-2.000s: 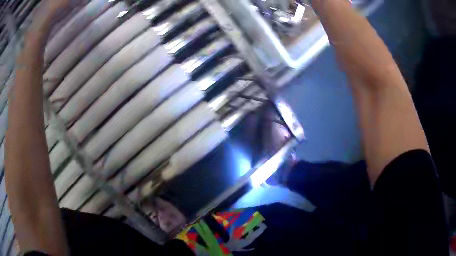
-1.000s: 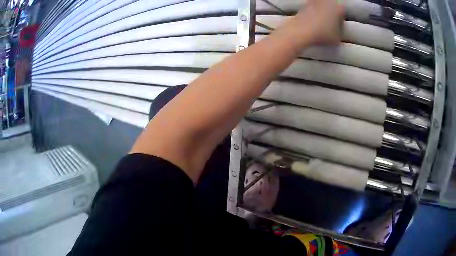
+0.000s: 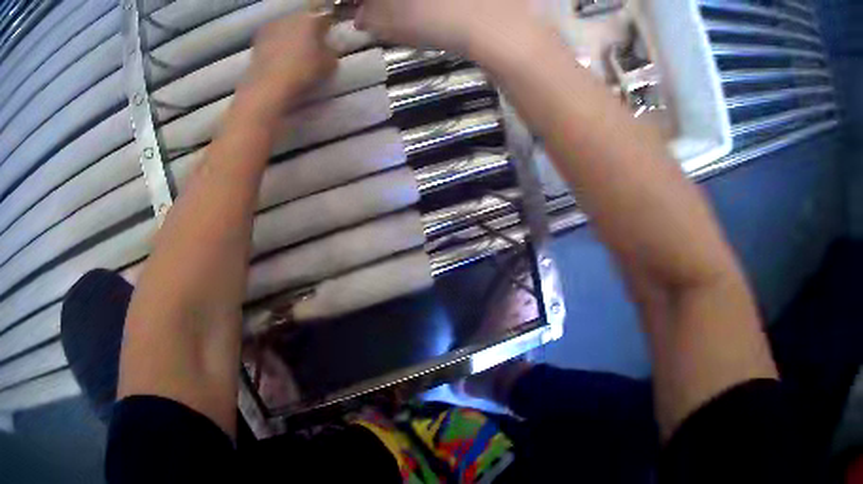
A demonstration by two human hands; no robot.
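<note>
White tubes (image 3: 336, 205) lie side by side, their blunt ends stopping at shiny rods (image 3: 461, 170). A metal spacer frame lies across them; its riveted side bar (image 3: 149, 142) shows at left. My left hand (image 3: 295, 59) is over the white tubes near the top, blurred, its fingers hidden. My right hand (image 3: 402, 17) is at the top edge, partly cut off, its fingertips close to my left hand. A small metal fitting (image 3: 338, 8) shows between the hands at the top edge. Blur and the picture edge hide whether either hand grips it.
A white tray (image 3: 705, 85) with small metal fittings (image 3: 639, 76) rests on the rods at the upper right, partly behind my right forearm. A dark reflective panel (image 3: 378, 340) lies inside the frame's near end. Blue-grey floor (image 3: 776, 222) is at right. Multicoloured fabric (image 3: 464, 440) shows below.
The view has turned, bringing the tray into the picture. My right arm has come into view from the right. My left hand now shows at the upper left, close to my right hand.
</note>
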